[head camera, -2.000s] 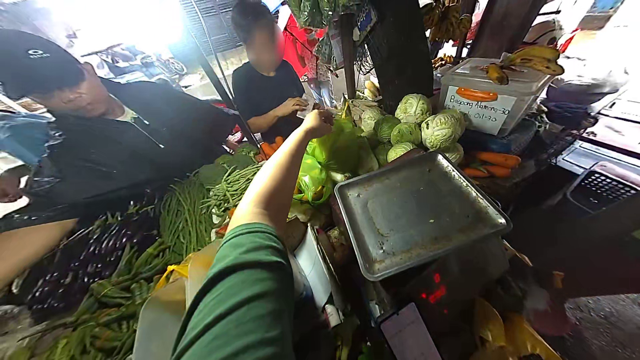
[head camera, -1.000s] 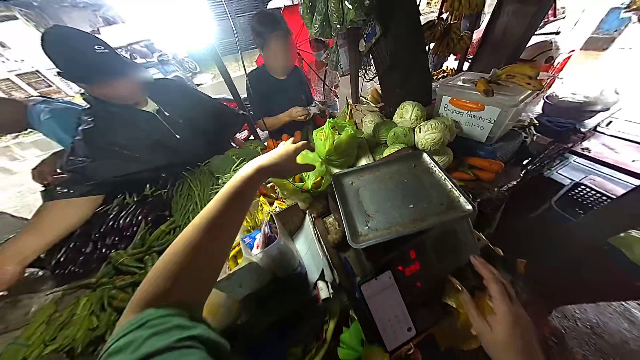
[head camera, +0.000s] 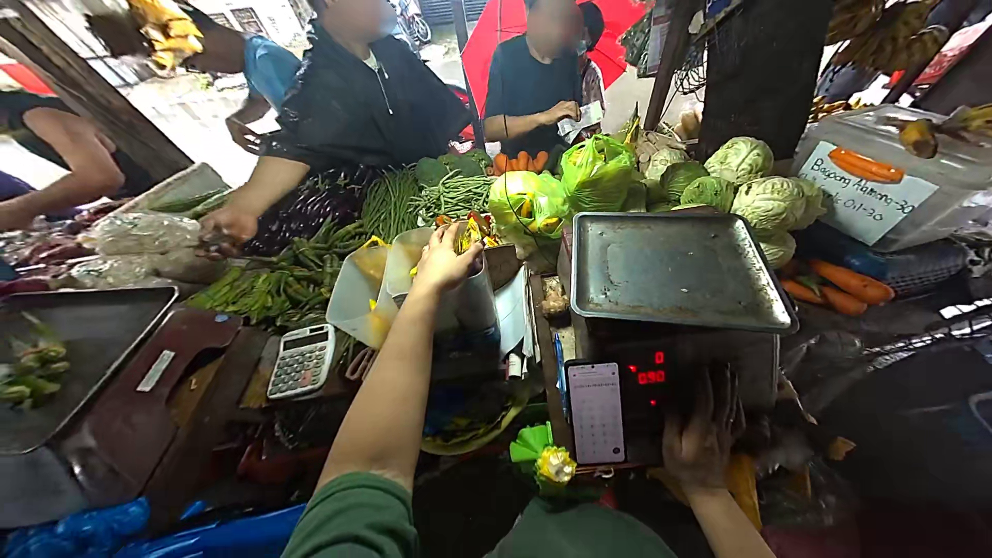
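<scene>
My left hand (head camera: 447, 260) reaches over a white plastic container (head camera: 473, 298), its fingers at small yellow packets (head camera: 469, 235); whether it grips one cannot be told. My right hand (head camera: 701, 434) lies on the keypad side of a digital scale (head camera: 717, 356), fingers spread and in shadow. The scale's metal tray (head camera: 670, 267) holds nothing, and red digits glow below it. A phone (head camera: 595, 411) with a calculator on its screen leans at the scale's front left. Green plastic bags (head camera: 595, 172) with goods stand behind the tray. A grey calculator (head camera: 302, 361) lies left of the containers.
Cabbages (head camera: 767, 203), carrots (head camera: 852, 285) and a lidded plastic box (head camera: 876, 178) are at the right. Eggplants (head camera: 310, 209), string beans (head camera: 387, 203) and green peppers (head camera: 298, 271) lie at the left. Another metal tray (head camera: 85, 310) is far left. Several people stand across the stall.
My left hand has come back from the green bag to the white container. My right hand, out of view two seconds ago, is now at the scale. The view has shifted.
</scene>
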